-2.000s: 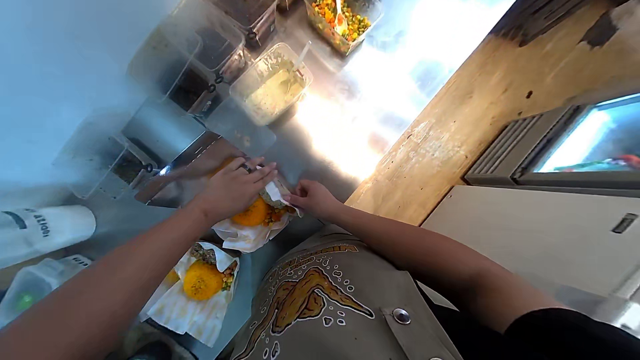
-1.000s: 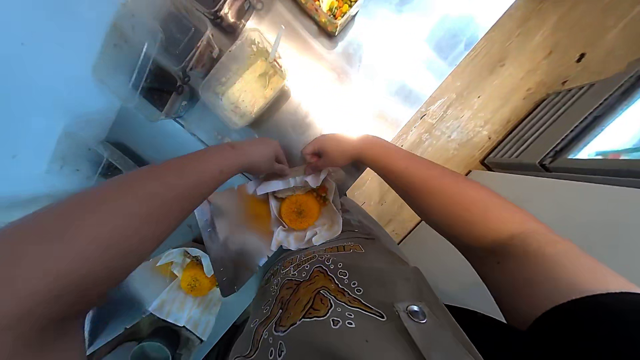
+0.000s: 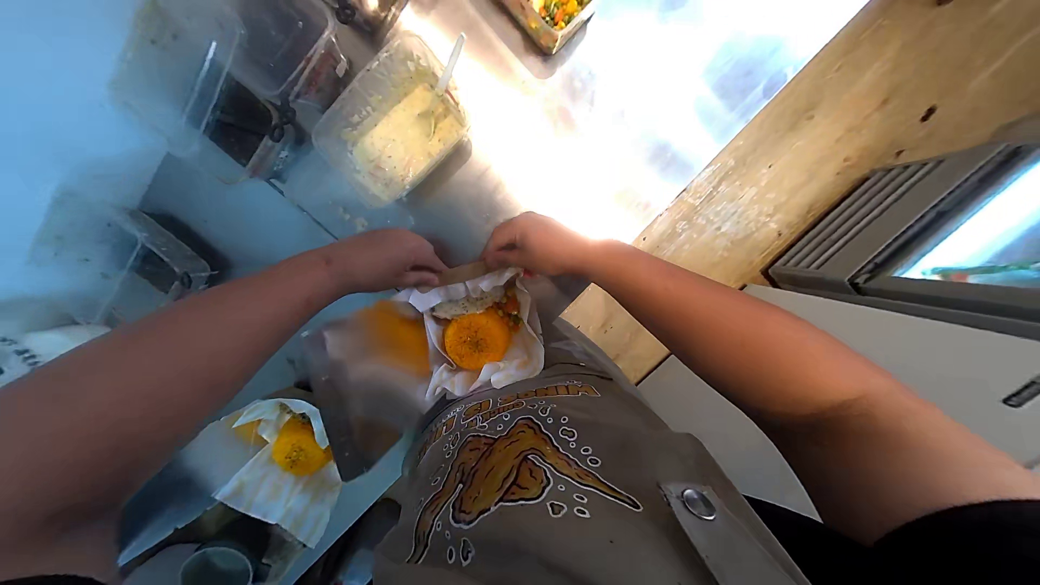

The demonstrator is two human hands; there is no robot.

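Note:
A paper-lined takeout box (image 3: 465, 272) with a clear lid (image 3: 357, 382) opened out to the left sits at the counter's near edge, against my apron. Inside its white paper liner (image 3: 520, 366) lie a round mound of yellow rice (image 3: 477, 340), a pale-coated piece of food and diced vegetables. My left hand (image 3: 398, 258) pinches the left part of the box's far brown edge. At the right part of that edge is my right hand (image 3: 532, 244), fingers curled on it. A second lined food portion (image 3: 299, 447) rests at the lower left.
Beyond my hands stands a plastic tub of creamy salad (image 3: 398, 134) with a utensil in it. Several clear containers (image 3: 171, 252) line the left. A tray of diced vegetables (image 3: 552, 20) is at the top. A wooden board edge (image 3: 731, 195) and a grey-framed unit (image 3: 877, 219) lie right.
Two seconds ago my left hand lay over the food and liner; both hands have since moved to the box's far edge, and the rice shows. Between one second ago and now they have stayed there.

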